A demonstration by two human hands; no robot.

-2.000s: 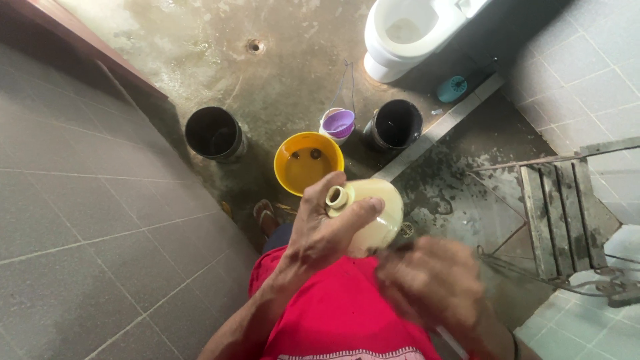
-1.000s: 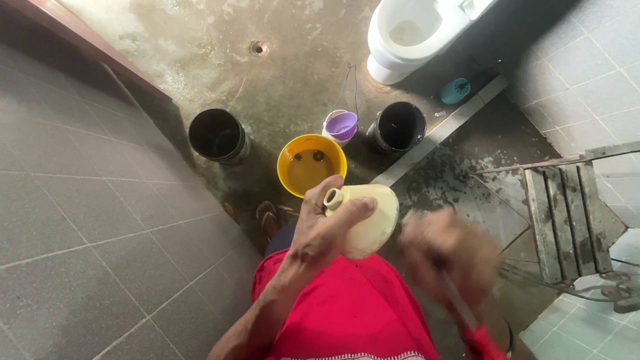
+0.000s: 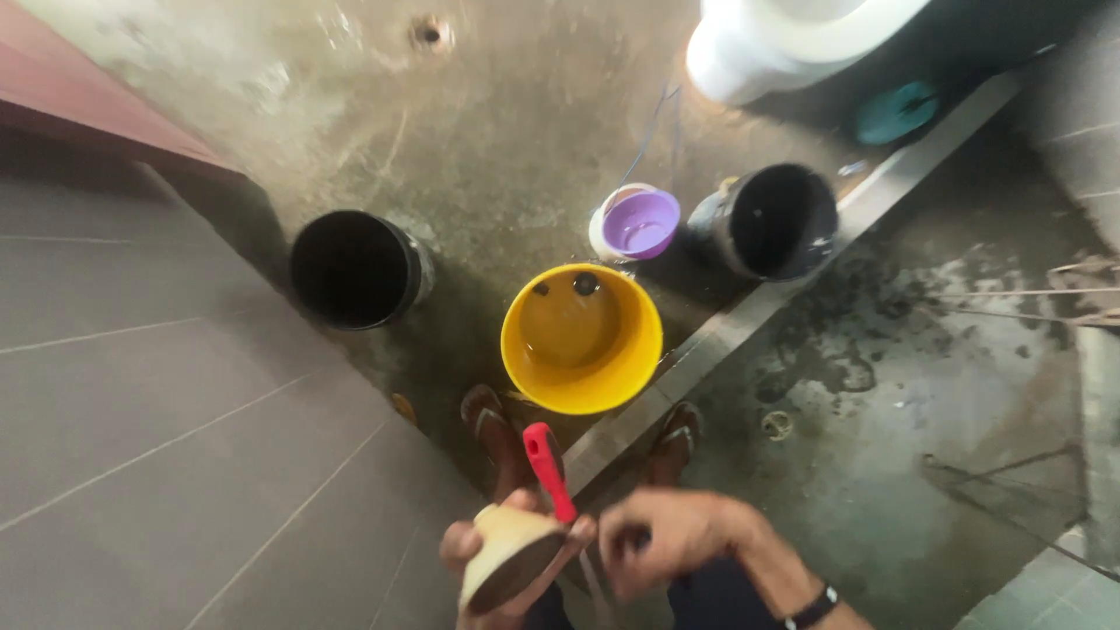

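Observation:
At the bottom centre my left hand point(image 3: 525, 560) grips a cream plastic funnel-shaped part point(image 3: 506, 549), its dark wide side turned down and right. A tool with a red handle point(image 3: 549, 472) stands up between the part and my right hand, its handle end toward the yellow bucket; the left fingertips touch its lower end. Just right of it, my right hand point(image 3: 669, 534) is blurred and curled, with something small and dark within its fingers that I cannot identify. Ahead, a yellow bucket point(image 3: 647, 367) holds brownish water and dark round objects.
Black buckets stand at left point(image 3: 411, 271) and right point(image 3: 731, 214). A purple bowl point(image 3: 643, 225) sits on a white pail point(image 3: 599, 232). A raised ledge point(image 3: 726, 337) crosses the wet floor. A white toilet point(image 3: 744, 61) is at the top, a grey tiled wall point(image 3: 175, 437) at left.
The red-handled tool, earlier at my right hand, now stands beside the cream part at my left fingertips. My left hand has tilted the part over. The view has shifted noticeably.

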